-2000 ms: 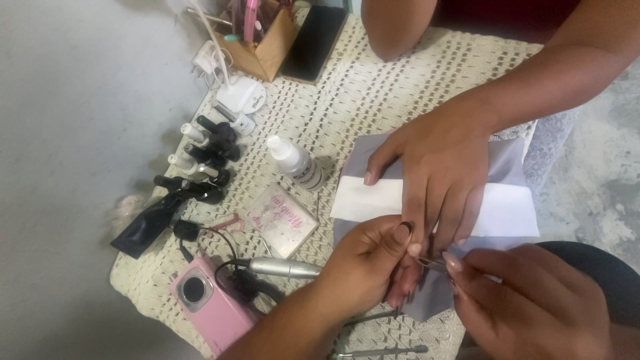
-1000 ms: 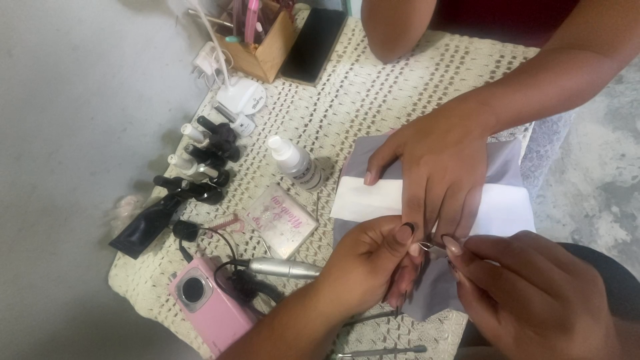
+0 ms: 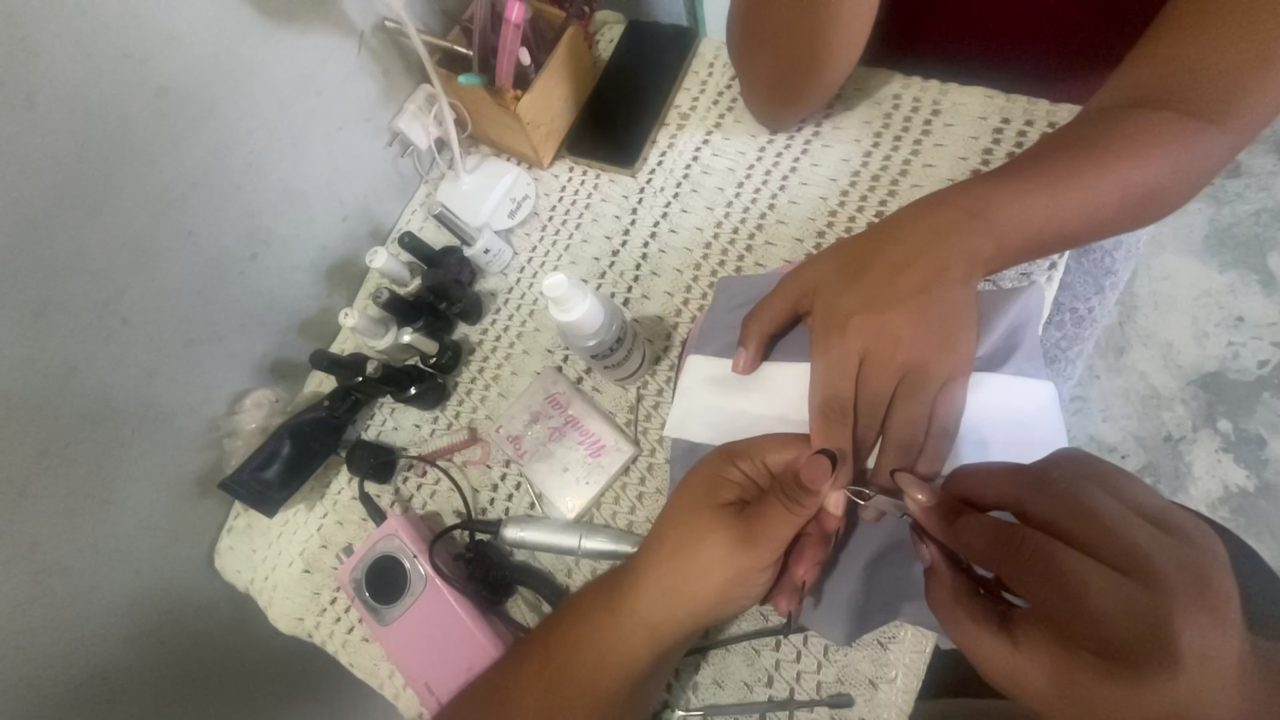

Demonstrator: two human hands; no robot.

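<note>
Another person's hand (image 3: 890,330) lies palm down on a white paper strip (image 3: 1010,418) over a grey cloth (image 3: 870,590). My left hand (image 3: 745,530) grips one of that hand's fingertips between thumb and fingers. From the right, my right hand (image 3: 1090,570) holds a small metal nipper-like tool (image 3: 872,497), its tip at the held fingertip. The tool's handles are mostly hidden by my fingers. Below my left hand lie thin metal tools, one of them a manicure pusher (image 3: 770,706).
Left of the hands are a spray bottle (image 3: 598,328), a square packet (image 3: 565,443), a silver nail drill handpiece (image 3: 570,537) and its pink control unit (image 3: 425,610). Several polish bottles (image 3: 420,300), a lamp base (image 3: 487,192), a wooden box (image 3: 530,100) and a phone (image 3: 632,95) stand or lie farther off.
My right hand and the metal tool have shifted slightly at the held fingertip. My left hand keeps its hold, and the other person's hand stays in place.
</note>
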